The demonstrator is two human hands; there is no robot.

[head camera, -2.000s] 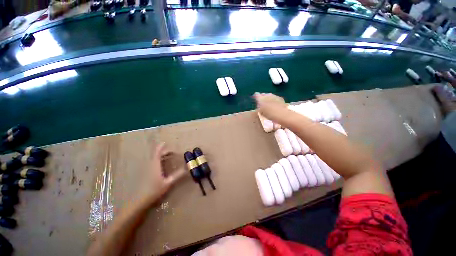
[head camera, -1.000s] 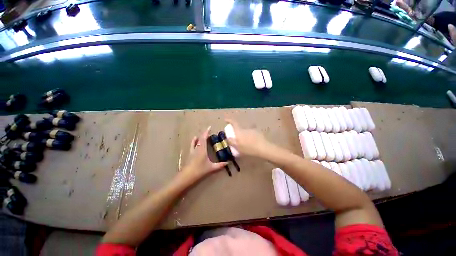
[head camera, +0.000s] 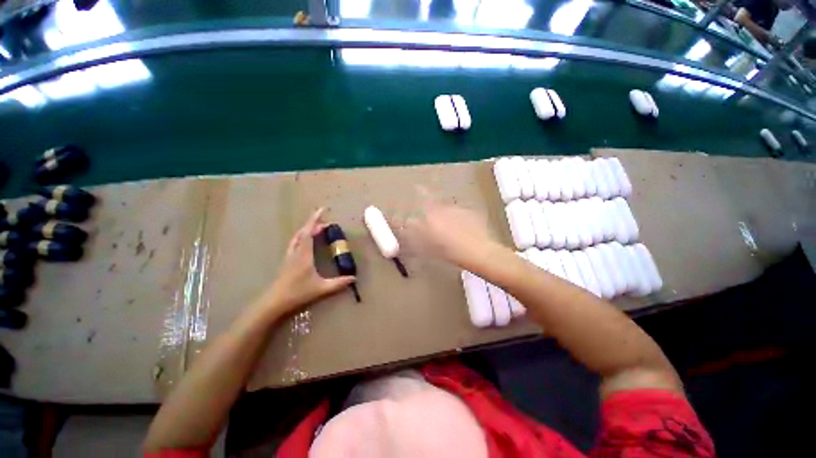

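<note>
A black core (head camera: 340,250) with a tan band and a dark tail lies on the cardboard. My left hand (head camera: 307,268) curves around its left side, thumb near its lower end. A covered unit (head camera: 382,232), white with a dark tail, lies just to its right, apart from it. My right hand (head camera: 447,231) is blurred, to the right of the covered unit; whether it holds anything cannot be told. White covers (head camera: 573,224) lie in tight rows at the right, partly behind my right forearm.
Black cores (head camera: 61,230) are heaped at the left edge. The green conveyor belt (head camera: 250,125) runs beyond the cardboard sheet (head camera: 250,206) and carries white pairs (head camera: 453,113). Clear tape (head camera: 188,304) is stuck on the cardboard. Part of another person (head camera: 756,20) shows at the top right.
One of the two black cores now shows as a white covered unit, separated from the other. My right hand has moved right, off the cores. My left hand has moved left with the remaining core.
</note>
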